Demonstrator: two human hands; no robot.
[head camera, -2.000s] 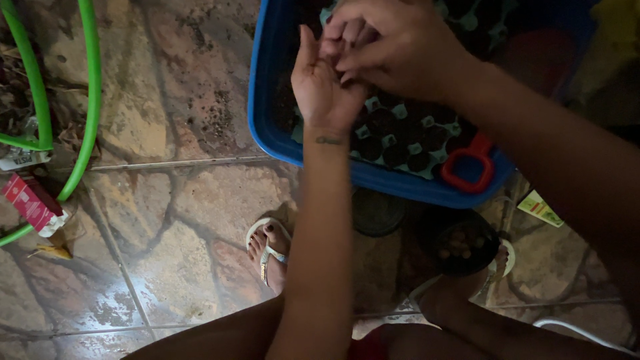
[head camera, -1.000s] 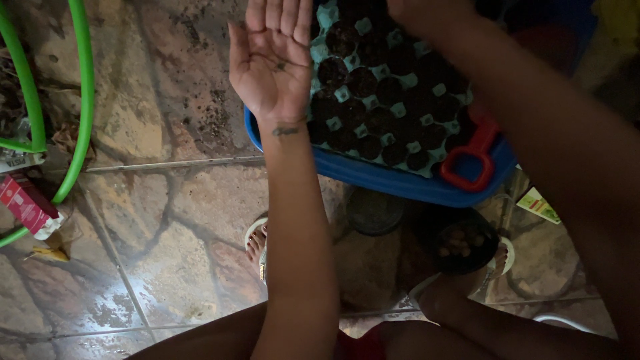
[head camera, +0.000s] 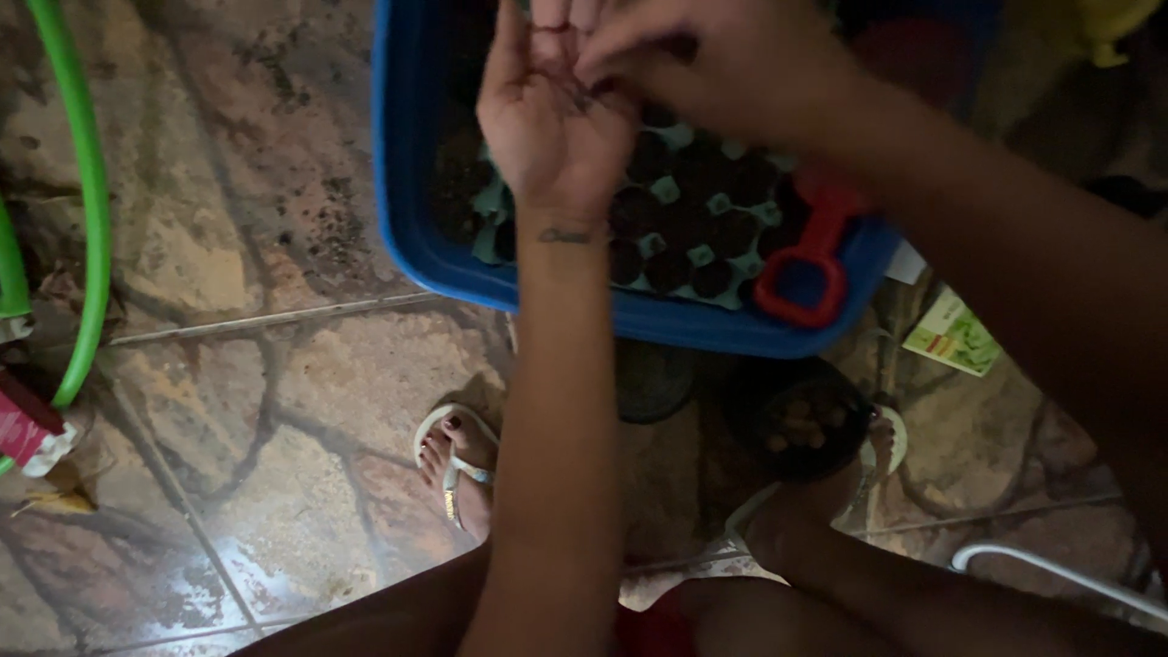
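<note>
My left hand (head camera: 566, 119) is held palm up over the blue plastic tub (head camera: 447, 290), with a few small dark bits, perhaps seeds, lying in the palm. My right hand (head camera: 693, 64) reaches over it from the right, its fingertips at the palm; whether they pinch anything is hidden by blur. Beneath both hands, inside the tub, lies a green egg-carton tray (head camera: 701, 255) with dark soil in its cups. A red plastic tool with a loop handle (head camera: 801, 290) rests at the tub's near right corner.
A green hose (head camera: 89, 210) curves at the left, beside a pink carton (head camera: 32, 424). Below the tub are a dark pot with brown pieces (head camera: 798, 424) and a dark round container (head camera: 652, 383). A picture packet (head camera: 956, 333) lies right. My sandalled feet (head camera: 461, 470) stand on stone flooring.
My right hand was away from my left palm one second ago and is now back at it. My left hand has moved right over the tub, covering part of the tray.
</note>
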